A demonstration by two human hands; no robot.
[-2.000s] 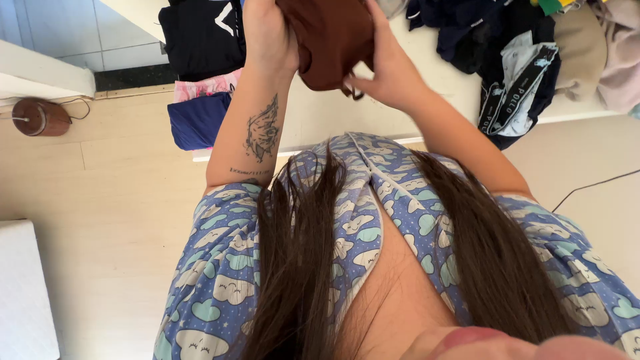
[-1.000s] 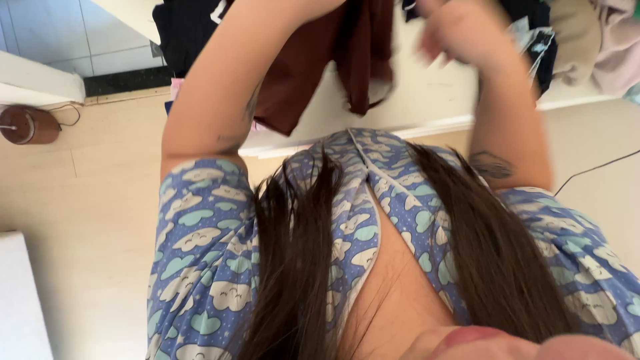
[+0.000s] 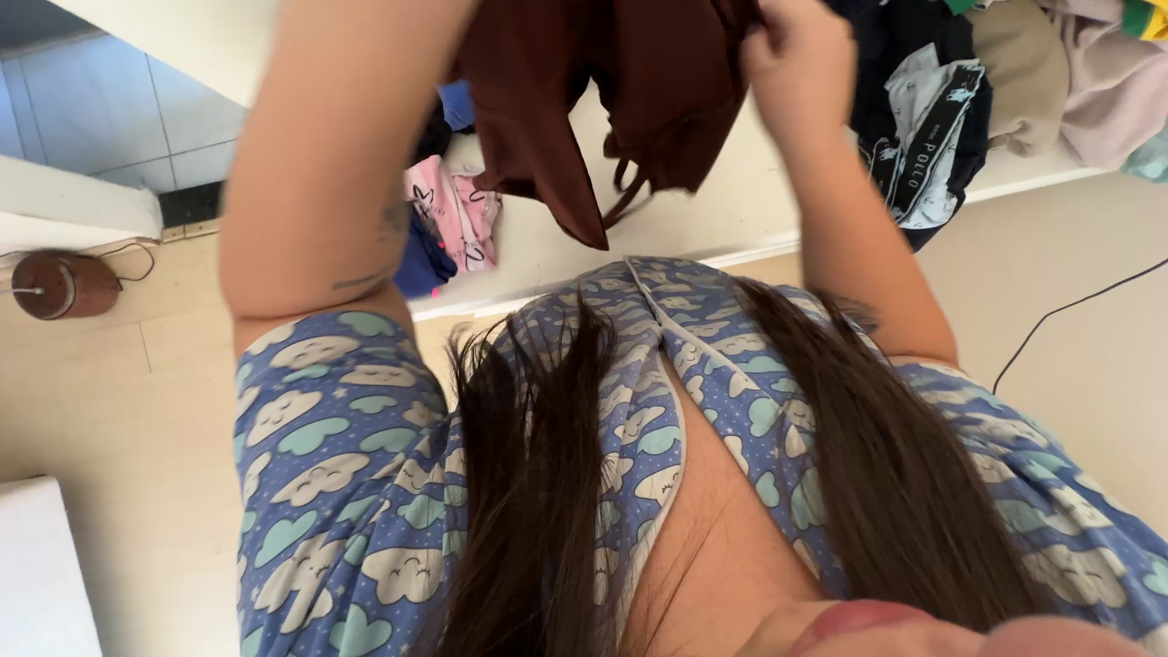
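Observation:
A dark brown garment point(image 3: 630, 91) with a thin strap or drawstring hangs at the top centre, spread between my arms. My right hand point(image 3: 798, 68), at the right side of the picture, grips its upper right edge. The other arm reaches up past the top edge on the left, so that hand is out of the frame. Below and left of the brown cloth lie a folded pink printed garment point(image 3: 456, 214) and a blue one point(image 3: 422, 260) on a white surface point(image 3: 538, 255).
On the right of the white surface lie dark clothes with a patterned waistband point(image 3: 931, 137), a beige garment point(image 3: 1017, 73) and a pale pink one point(image 3: 1109, 82). A brown round object point(image 3: 66, 285) with a cord stands on the floor at left. A black cable point(image 3: 1049, 315) runs at right.
The brown garment, bunched between both hands two seconds ago, now hangs opened out. The hand on the right, blurred and apart from the cloth one second ago, now holds its edge.

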